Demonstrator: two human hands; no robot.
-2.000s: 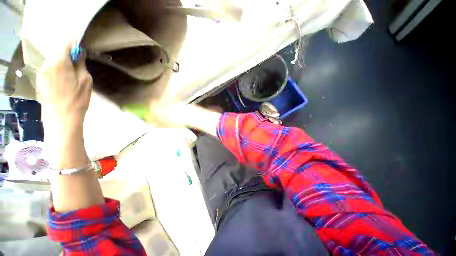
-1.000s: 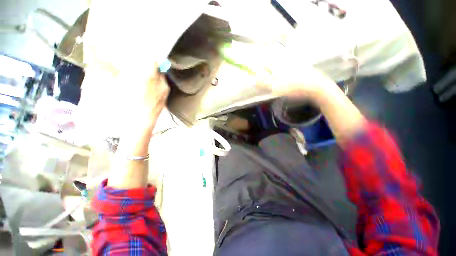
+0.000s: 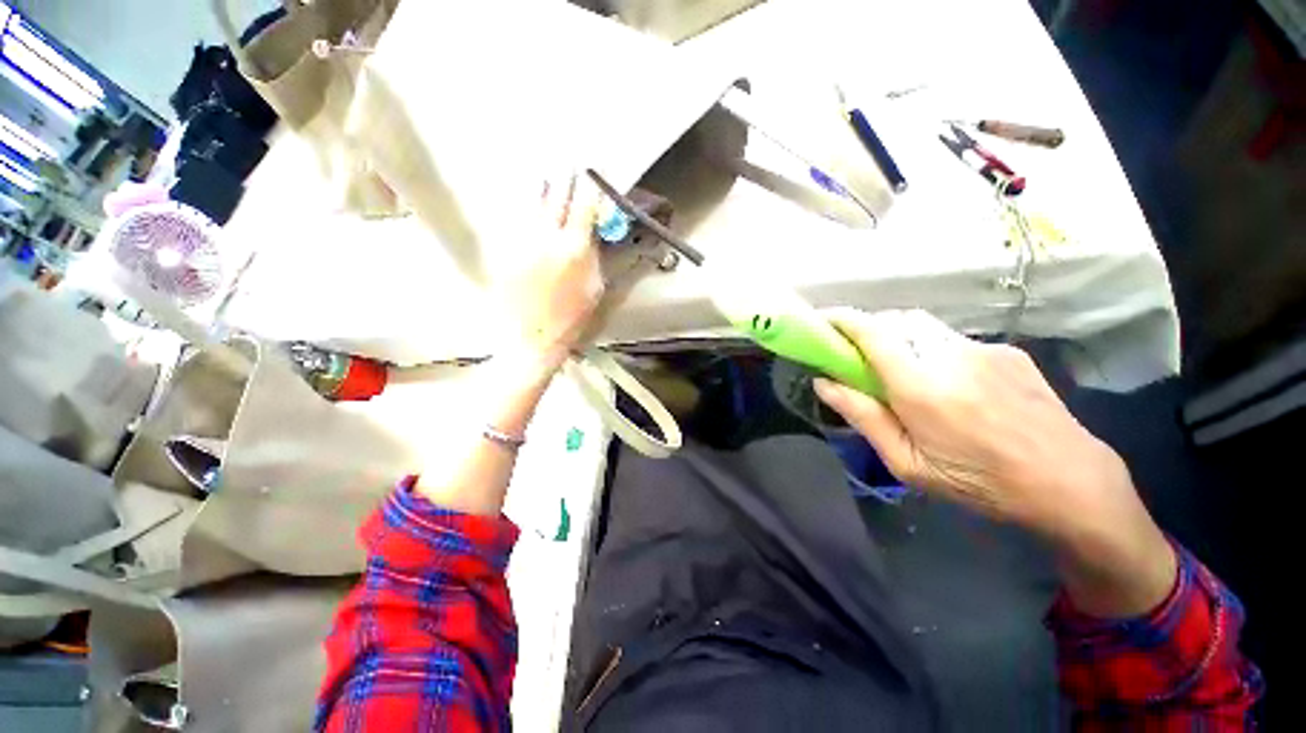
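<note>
A large beige tote bag (image 3: 501, 100) lies on its side on the cloth-covered table, its upper side pale with glare and its dark mouth turned to the right. My left hand (image 3: 552, 287) holds the bag's edge near the mouth, by a blue-wrapped piece of hardware (image 3: 613, 219). My right hand (image 3: 974, 415) grips a bright green handled tool (image 3: 814, 348), apart from the bag to its lower right. The tool's tip is washed out by glare. A stitched handle loop (image 3: 630, 408) hangs over the table's front edge.
On the table (image 3: 945, 244) lie a dark pen (image 3: 874, 148), red-handled nippers (image 3: 988, 161), a brown-handled tool (image 3: 1020, 132) and loose threads (image 3: 1020, 244). More bags (image 3: 272, 487) stand at the left, near a red-ended can (image 3: 358, 378) and a fan (image 3: 165, 255). A blue crate shows below the edge.
The green tool has come out of the bag's mouth, and my right hand has moved right and down with it. My left hand stays at the bag's edge. The view has shifted, showing more table.
</note>
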